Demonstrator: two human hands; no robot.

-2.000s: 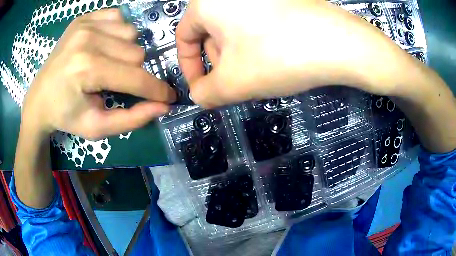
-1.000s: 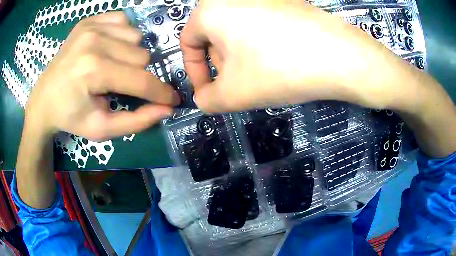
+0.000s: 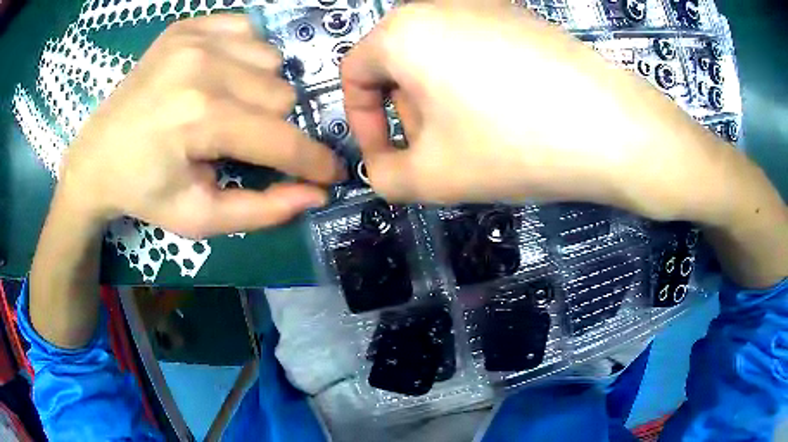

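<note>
A clear ribbed tray (image 3: 605, 332) lies under my hands and overhangs the bench's near edge. Black lens covers (image 3: 376, 272) with silver-edged circles fill several pockets. My left hand (image 3: 194, 129) has thumb and index finger close together around a small dark piece (image 3: 343, 177) with a silver ring beside it, partly hidden by the fingertips. My right hand (image 3: 492, 112) is curled above the tray, its thumb and index fingertips at the same dark piece. Whether the right fingertips hold anything of their own is hidden.
White perforated strips (image 3: 160, 250) lie fanned at left on the dark green bench top (image 3: 238, 263). Red-orange edges (image 3: 130, 371) and a metal frame (image 3: 160, 358) show below left. Blue sleeves and grey cloth are under the tray.
Both hands appear shifted slightly right in the picture, together with the tray and strips. The fingertips stay close together at the small dark piece.
</note>
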